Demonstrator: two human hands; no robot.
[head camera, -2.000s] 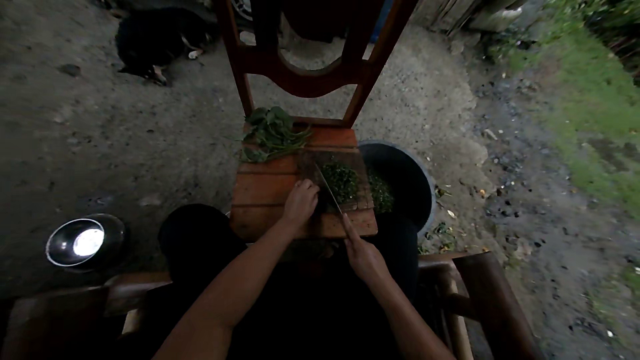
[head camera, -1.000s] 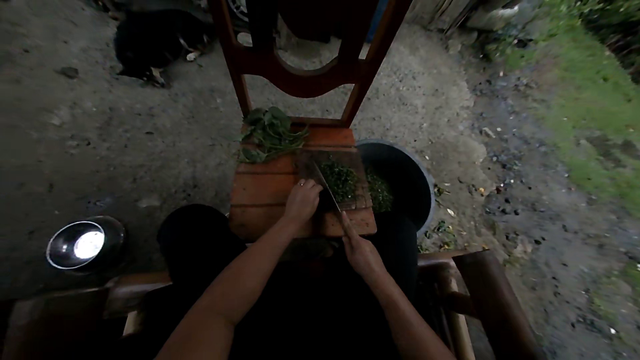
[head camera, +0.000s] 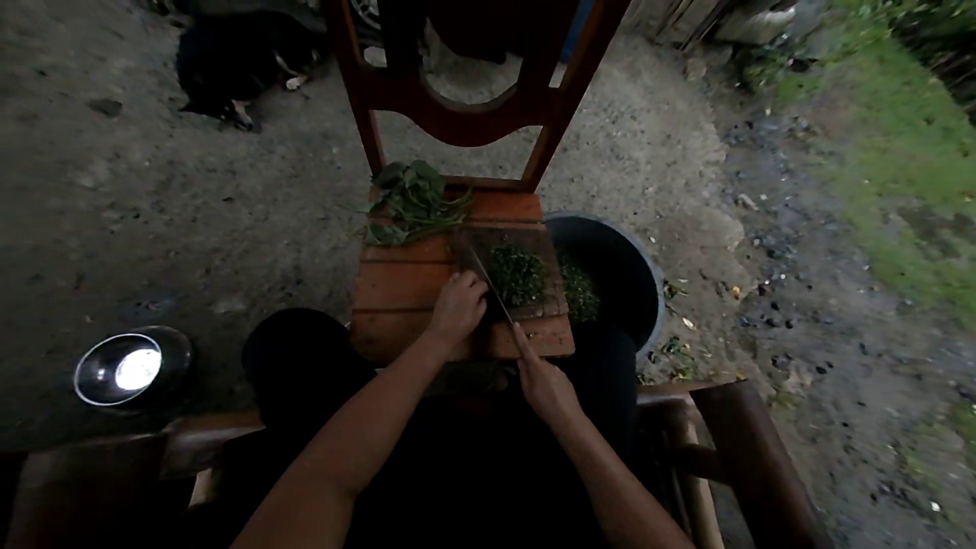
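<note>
My right hand (head camera: 545, 385) grips the handle of a knife (head camera: 493, 286), whose blade slants up and left across a dark cutting board (head camera: 543, 238). Chopped green leaves (head camera: 517, 274) lie heaped on the board, just right of the blade. My left hand (head camera: 460, 303) rests at the board's left edge with fingers curled beside the blade; whether it pinches any leaves is hidden. The board sits on the slatted seat of a wooden chair (head camera: 396, 286). Whole leafy greens (head camera: 415, 200) with stems lie at the seat's back left corner.
A large dark tub (head camera: 650, 286) holding chopped greens (head camera: 581, 293) stands against the seat's right side. On the ground at left is a shiny metal bowl (head camera: 95, 370). A black dog (head camera: 236, 61) lies at upper left. The chair's backrest (head camera: 465, 126) rises beyond the seat.
</note>
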